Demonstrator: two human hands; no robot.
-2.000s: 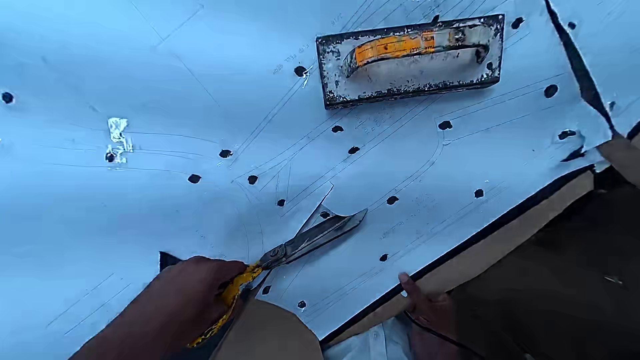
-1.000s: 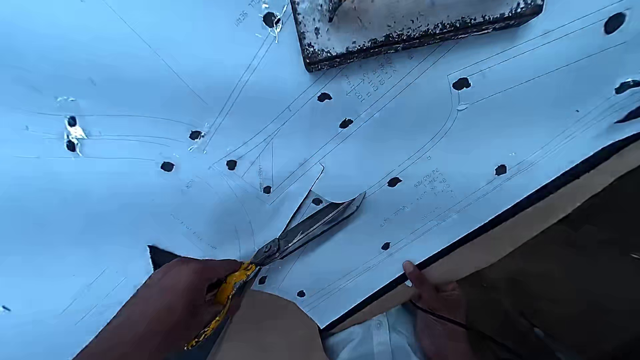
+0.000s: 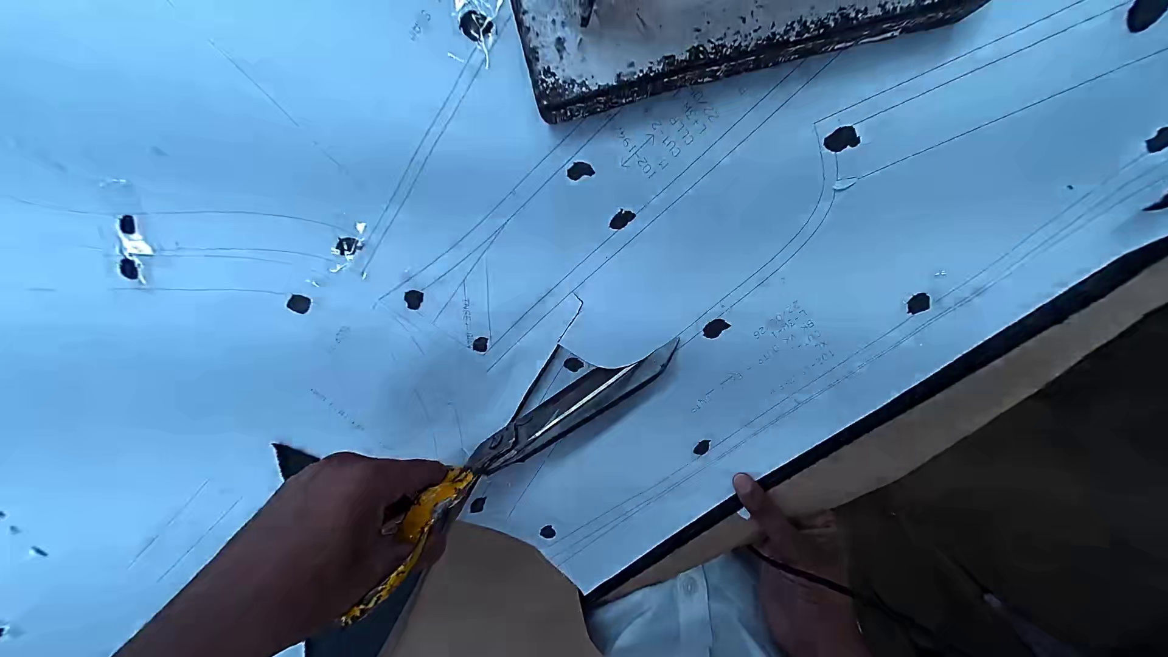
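Observation:
My left hand [image 3: 365, 538] is closed round the yellow-wrapped handles of a pair of fabric shears [image 3: 584, 406] at lower centre. The blades lie along a cut in the white marker paper [image 3: 237, 365], which bears thin pattern lines, writing and dark holes. Dark fabric [image 3: 839, 429] shows beneath the paper along its lower right edge. My right hand [image 3: 794, 538] rests at that edge, its thumb or a fingertip on the paper and the other fingers mostly hidden.
A worn metal weight [image 3: 675, 59] lies on the paper at the top, cut off by the frame. Brown board or paper [image 3: 497, 584] shows below the cut edge. A thin dark cord [image 3: 812, 579] passes by my right hand. The floor at lower right is dark.
The view has moved closer to the paper, so the weight's handle is now mostly out of frame. The shears and both hands stay in about the same places on the paper.

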